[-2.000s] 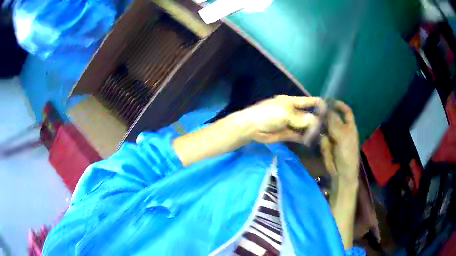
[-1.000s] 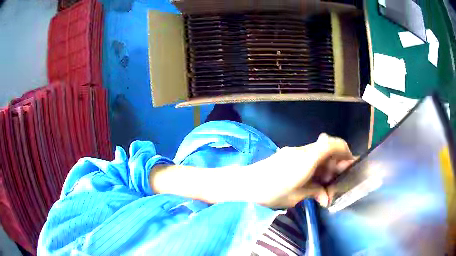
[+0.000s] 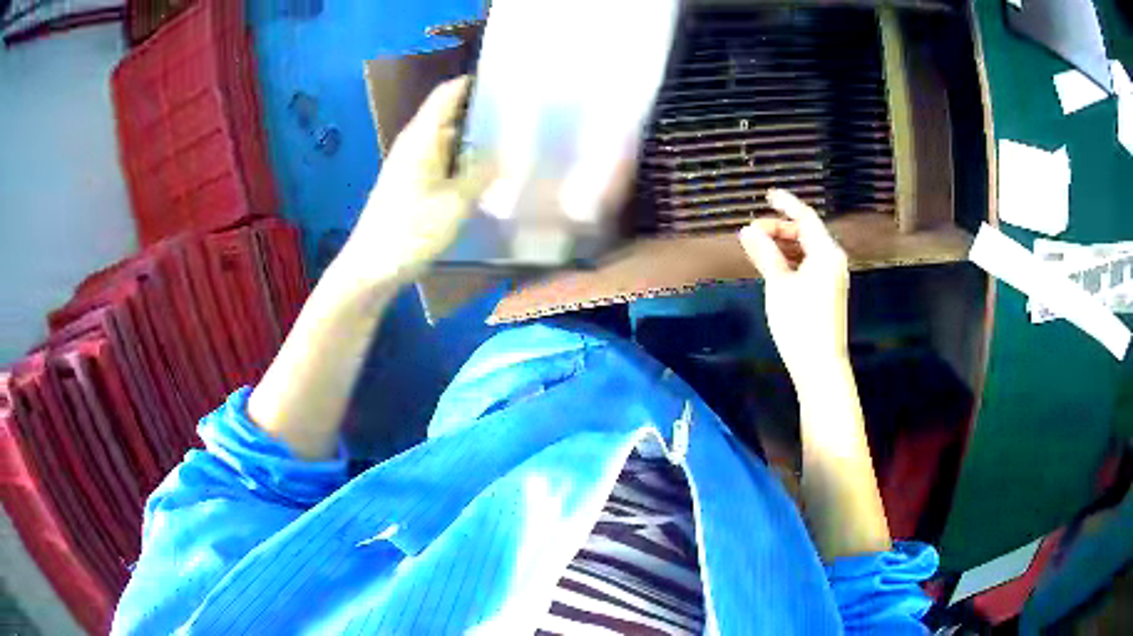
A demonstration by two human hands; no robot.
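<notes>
A flat display panel [image 3: 565, 118], bright silver-white and blurred, is held over the left part of the divided carton. My left hand [image 3: 429, 186] grips its left edge. A small whitish piece shows at the panel's lower edge. My right hand [image 3: 799, 255] is off the panel, fingers bent and apart, above the carton's near flap, with nothing seen in it. The open brown carton [image 3: 929, 118] has many close parallel dividers; the panel hides its left part.
Stacked red trays [image 3: 186, 124] stand at left on a blue floor [image 3: 319, 75]. The green bench top [image 3: 1056, 398] at right carries white sheets [image 3: 1034, 186], a white strip [image 3: 1050, 288] and a grey flat panel [image 3: 1066, 35] at the top corner.
The panel has moved from the lower right, over the bench edge, leftward to above the carton. My left hand has moved left with it. My right hand has come into view, free of the panel.
</notes>
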